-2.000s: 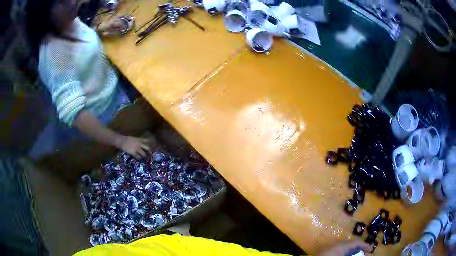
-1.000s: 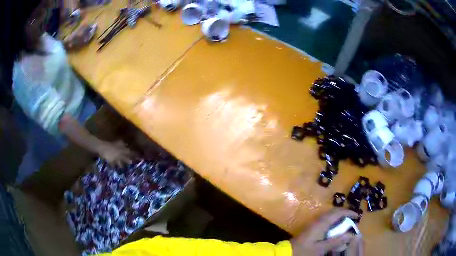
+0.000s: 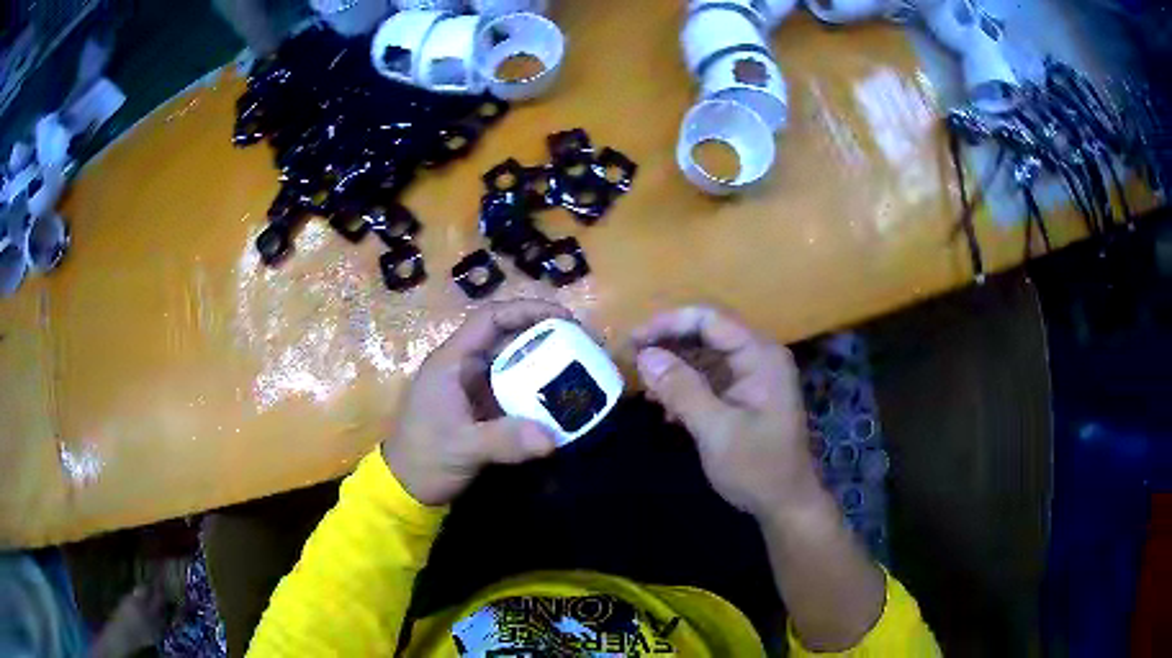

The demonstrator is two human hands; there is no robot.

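Observation:
My left hand holds a white plastic housing in front of my chest, near the table's front edge. A black square frame sits in the housing's side opening. My right hand is just right of the housing, not touching it, fingers curled with thumb near the forefinger; I see nothing in it. Loose black square frames lie just beyond my hands, with a dense black pile behind them at the left.
White housings lie in rows at the back of the orange table. Dark cables hang over the right edge. Cartons with many parts stand below the table. More housings are at far left.
The view has swung to the right. Both hands are now in full view. The left hand holds the housing in front of my chest, with the black frame showing; the right hand has come into view.

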